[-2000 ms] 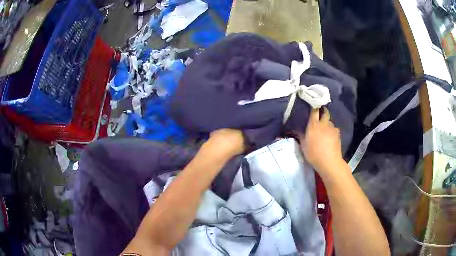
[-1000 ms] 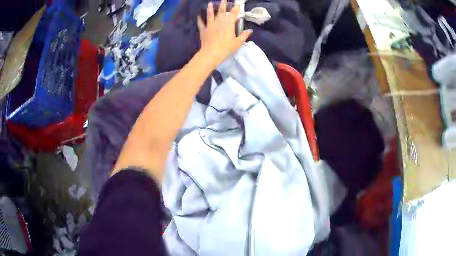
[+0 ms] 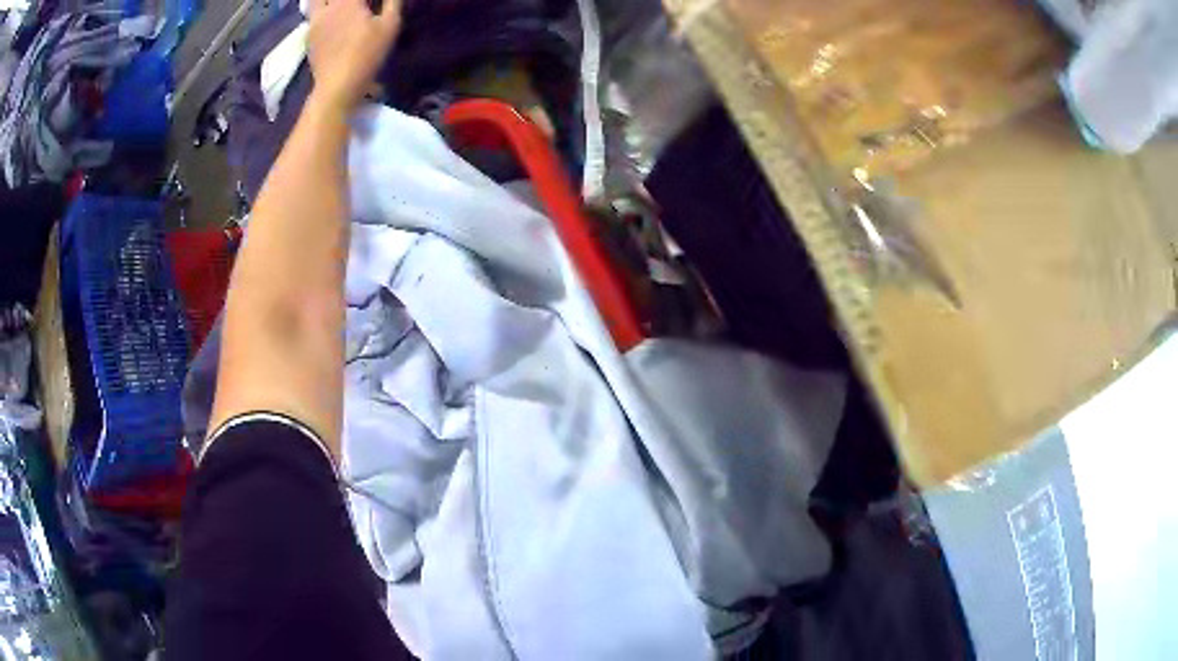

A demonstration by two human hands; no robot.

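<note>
My left hand (image 3: pixel 349 49) is at the top edge, its fingertips partly cut off, over a dark cloth bundle (image 3: pixel 452 45). Whether it grips the cloth cannot be told. A white strip (image 3: pixel 284 67) shows just left of the hand. Light grey garment pieces (image 3: pixel 543 426) with dark seam lines lie heaped in and over a red plastic basket (image 3: pixel 581 245), whose right rim shows. My right hand is out of the picture.
At right is a table end with taped cardboard (image 3: pixel 1021 297), a grey edge strip with markings (image 3: pixel 1021 529) and a white top (image 3: pixel 1137 504). A blue crate (image 3: pixel 129 323) stands at left with red plastic (image 3: pixel 200 278) beside it. A pale strap (image 3: pixel 592 103) hangs beyond the basket.
The view has swung right, bringing more cardboard and table into sight. My right hand, at the bundle's white tie two seconds ago, has left the picture. My left hand now appears further up and left.
</note>
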